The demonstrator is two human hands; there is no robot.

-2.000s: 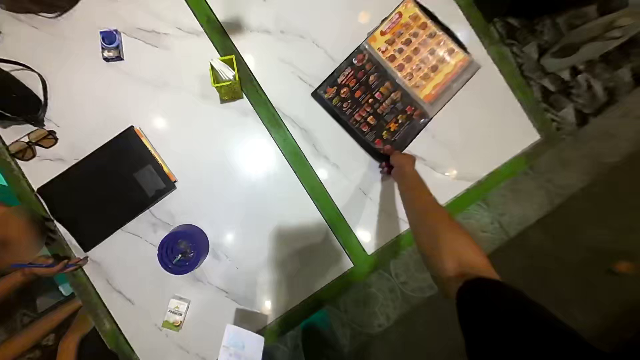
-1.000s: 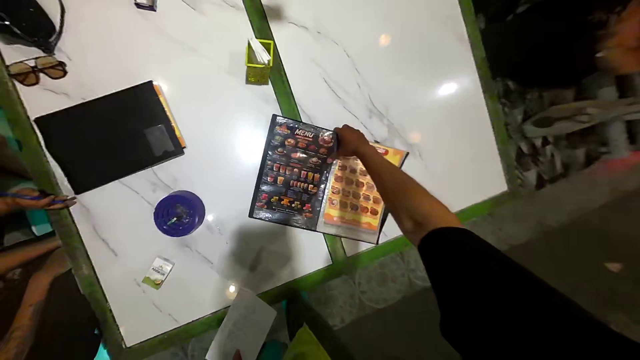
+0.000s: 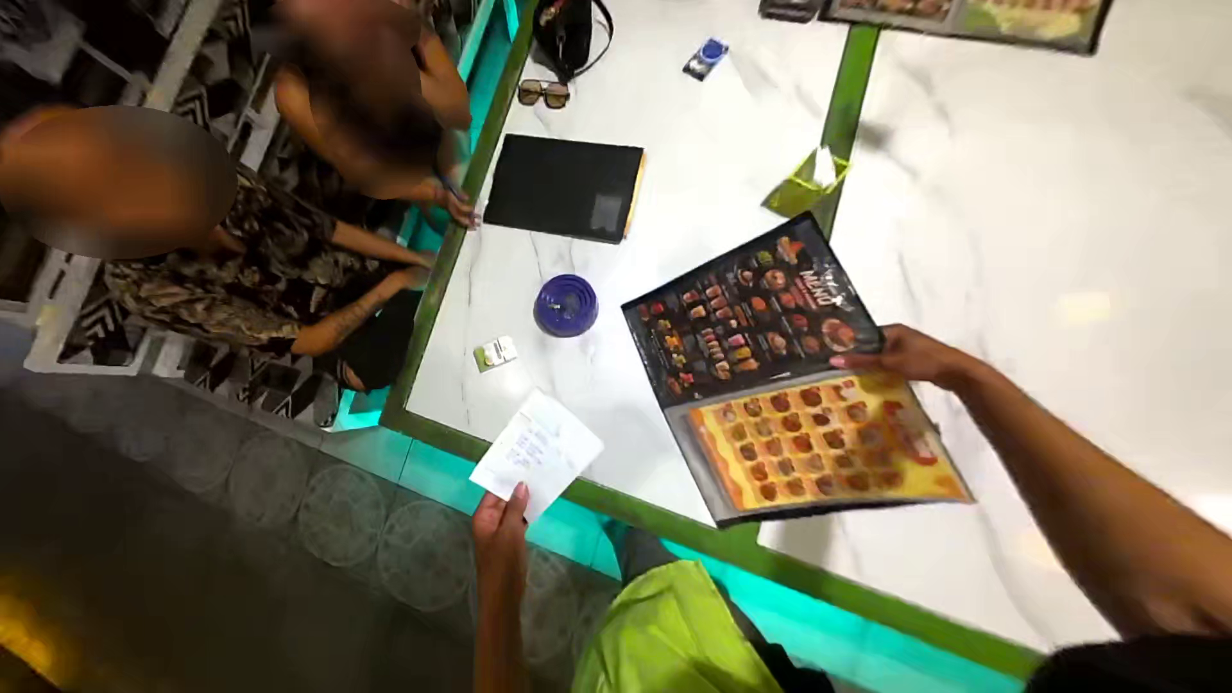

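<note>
My right hand [image 3: 910,354] grips the outer edge of an opened menu [image 3: 760,318] near its fold. One page is black with food pictures, the other yellow and orange. The menu is held over the white marble-patterned table [image 3: 1011,241]. My left hand [image 3: 502,515] holds a white paper pad [image 3: 544,445] with handwriting, thumb on top, at the table's green edge. Between the pad and a round purple ashtray [image 3: 566,305] lies a small white and green packet [image 3: 496,354].
A closed black menu [image 3: 565,188], sunglasses [image 3: 544,93], a black bag [image 3: 563,34] and a small blue item [image 3: 706,58] lie farther back. A lime napkin holder [image 3: 808,183] stands behind the open menu. Two people sit at the left side. Another open menu [image 3: 1020,21] is at the top.
My right hand has brought the open menu from the far part of the table toward the near side and turned it. My left hand has come into sight with the pad. The view has shifted left.
</note>
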